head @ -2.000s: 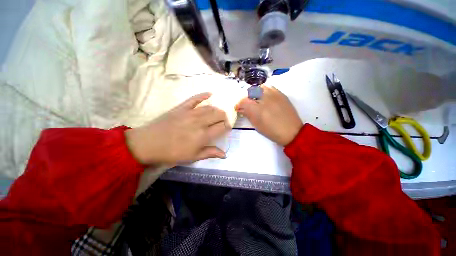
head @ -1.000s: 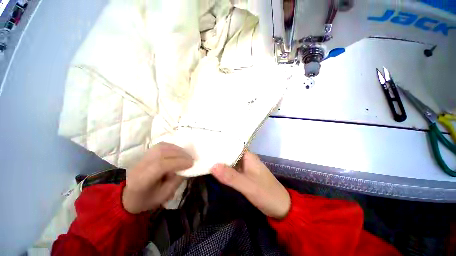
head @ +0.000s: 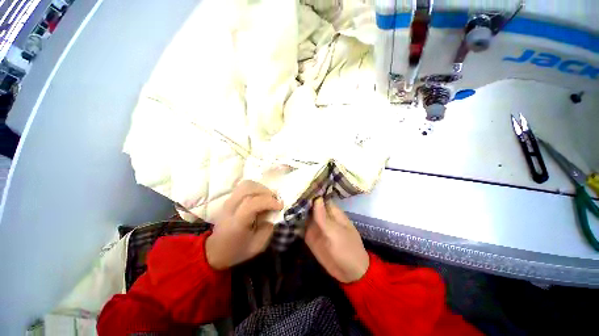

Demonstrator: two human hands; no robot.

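Note:
The cream padded jacket shell (head: 190,151) spreads over the left and middle of the white machine table. Checked lining (head: 336,182) shows at its near edge, folded out between my hands. My left hand (head: 243,223) pinches the cream edge beside the lining; its fingertips are partly hidden. My right hand (head: 335,239) grips the checked fabric with thumb and fingers. The presser foot and needle area (head: 406,95) of the sewing machine is beyond my hands, up and to the right, with cream cloth reaching close to it.
Black thread snips (head: 531,149) and fabric scissors (head: 581,190) with green and yellow handles lie at the right. The ruler strip (head: 420,241) runs along the table's front edge. A cream and plaid bundle (head: 108,269) is at the lower left. The machine head stands at the back right.
The view has shifted left. My hands have left the needle area and come to the near edge of the garment. The edge is now turned, showing checked lining between my hands.

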